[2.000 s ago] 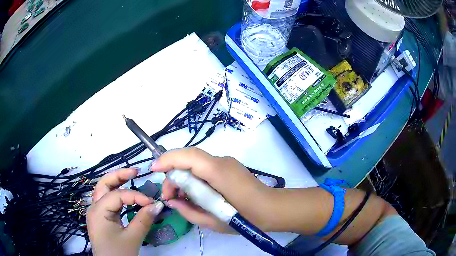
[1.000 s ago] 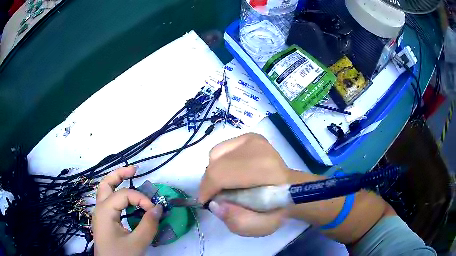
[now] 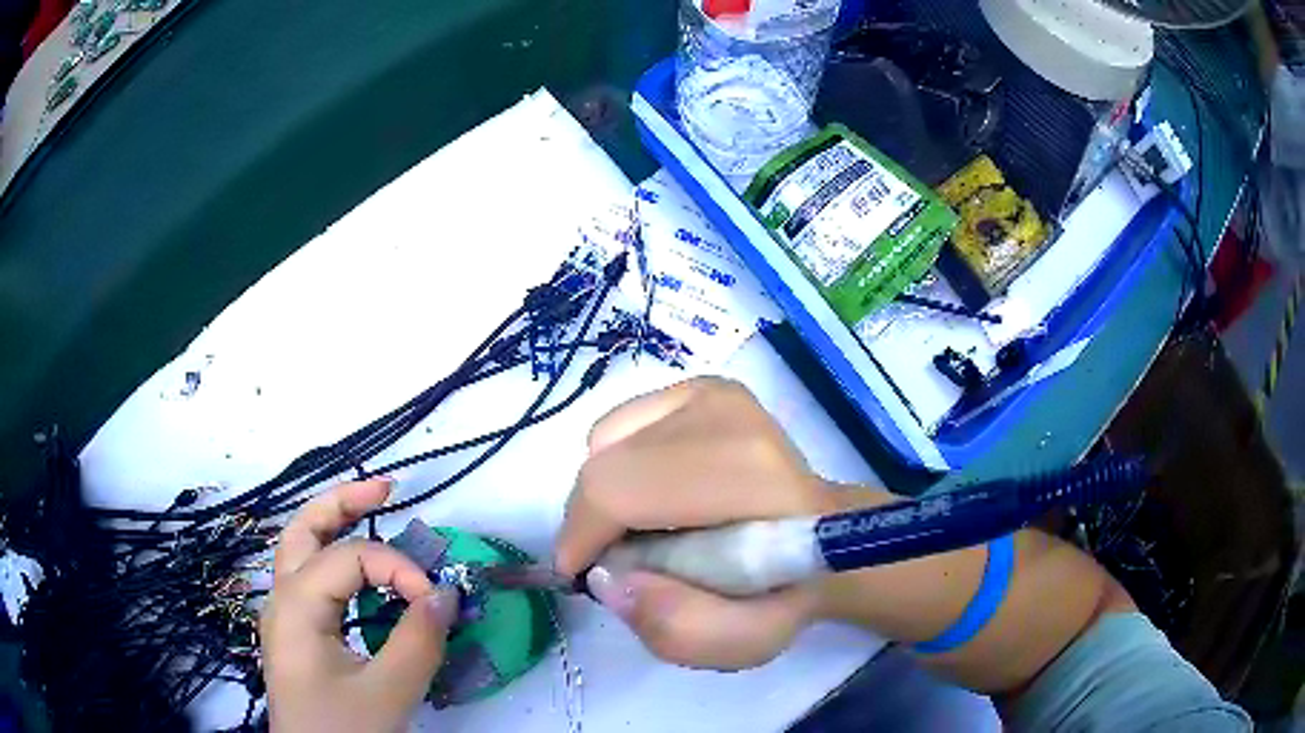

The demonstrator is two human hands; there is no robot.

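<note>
A small circuit board [image 3: 457, 577] lies on the green disc [image 3: 518, 630], between grey pads. My left hand [image 3: 351, 616] pinches a black cable end at the board's left side with thumb and index finger; the fingertips partly hide the board and wires. My right hand [image 3: 701, 530] holds the soldering iron [image 3: 887, 544] like a pen, nearly level, with its metal tip pointing left at the board. The exact contact of tip and wire is too small to tell. A thin silvery strand hangs from the disc's right side.
Black cables [image 3: 72, 616] are heaped at left; others run across the white paper [image 3: 358, 272] to board assemblies on the 3M sheet [image 3: 701, 287]. The blue tray [image 3: 802, 322] holds a bottle [image 3: 751, 86], green packet [image 3: 852, 222] and yellow sponge [image 3: 990, 222]. A fan [image 3: 1073, 50] stands behind.
My right hand has moved right from beside my left fingers, and the iron has swung from pointing up-left over the paper to the board. In the last second little has moved.
</note>
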